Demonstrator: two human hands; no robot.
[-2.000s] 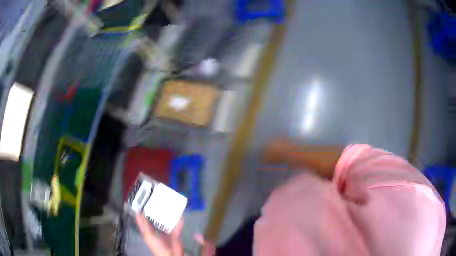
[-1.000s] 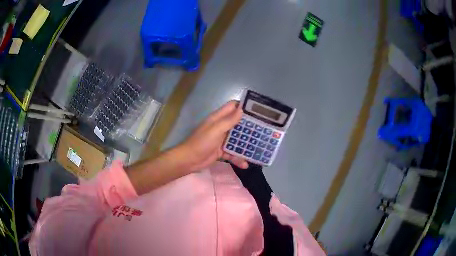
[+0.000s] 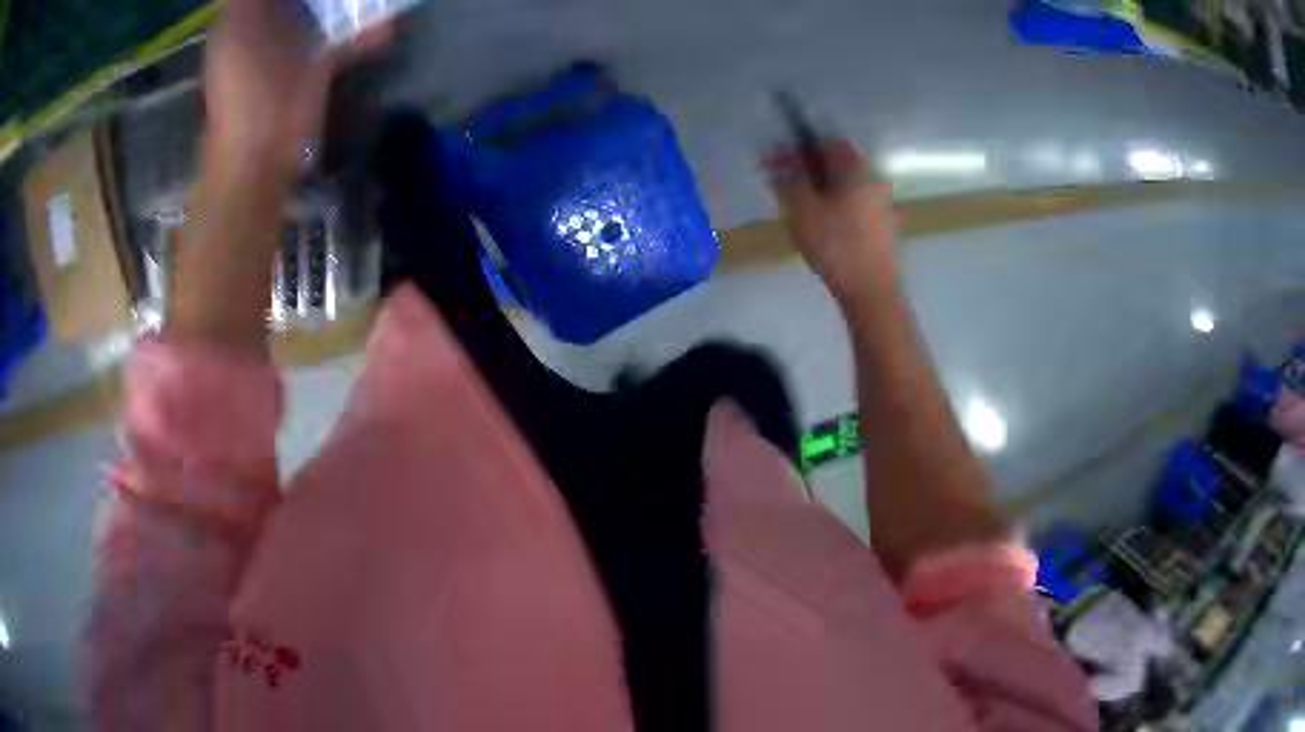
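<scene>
My left hand [image 3: 286, 72] is at the top left, partly cut off by the upper edge. It holds a pale, blurred flat thing, the calculator [image 3: 358, 13], of which only a lower part shows. My right hand [image 3: 842, 200] is raised right of centre, with its fingers around a slim dark stick, a pen by its look [image 3: 804, 139]. The pen points up and left, clear of any surface. The two hands are far apart.
A blue plastic stool [image 3: 630, 215] stands on the grey floor between my hands. A brown cardboard box [image 3: 79, 258] and clear trays [image 3: 305, 272] are at the left. A green-edged bench [image 3: 108, 72] is at the upper left. More blue stools and benches are at the lower right.
The calculator has moved from the centre to the top left with my left hand. My right hand has come into view with the pen. The view has turned towards a blue stool.
</scene>
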